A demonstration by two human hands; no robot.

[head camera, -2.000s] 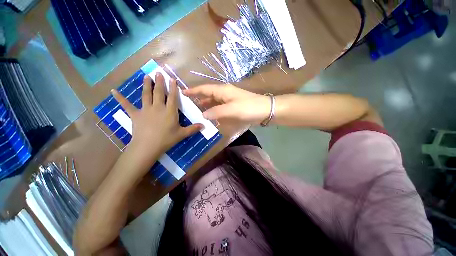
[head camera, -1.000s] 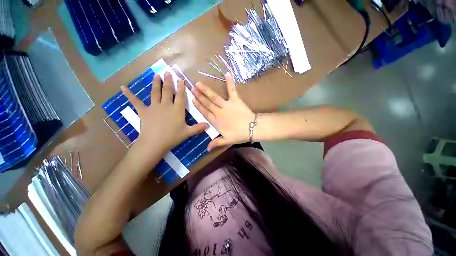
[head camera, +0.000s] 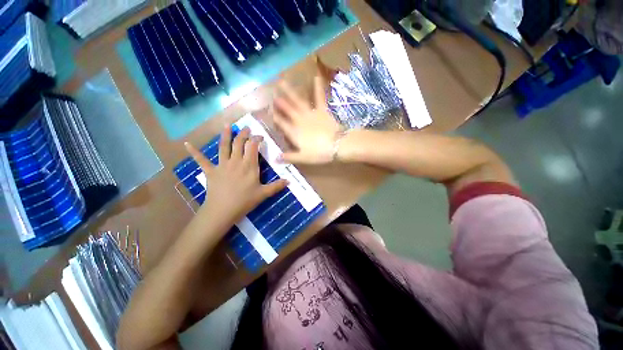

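A bright blue cell string (head camera: 290, 217) with pale parallel lines lies on the brown tabletop. One white strip (head camera: 257, 239) crosses it under my left hand. Another white strip (head camera: 305, 192) lies along its right side. My left hand (head camera: 236, 174) rests flat on the cells, fingers spread, palm down. My right hand (head camera: 311, 126) is raised near the string's upper right edge, blurred, fingers apart, with nothing visible in it. A pile of silver ribbon pieces (head camera: 365, 92) lies just beyond my right hand.
Dark navy cell stacks (head camera: 174, 58) sit on a pale green mat (head camera: 239, 99). A finished blue stack (head camera: 44, 174) is at left. Silver strands (head camera: 109, 273) lie lower left. A white strip (head camera: 403, 78) borders the ribbon pile. A black block with a yellowish pad (head camera: 417, 27) and dark cable are upper right.
My right hand has lifted off the white strip and moved up toward the ribbon pile. My left hand stays on the cells. The view has shifted, showing more of the bench's far side.
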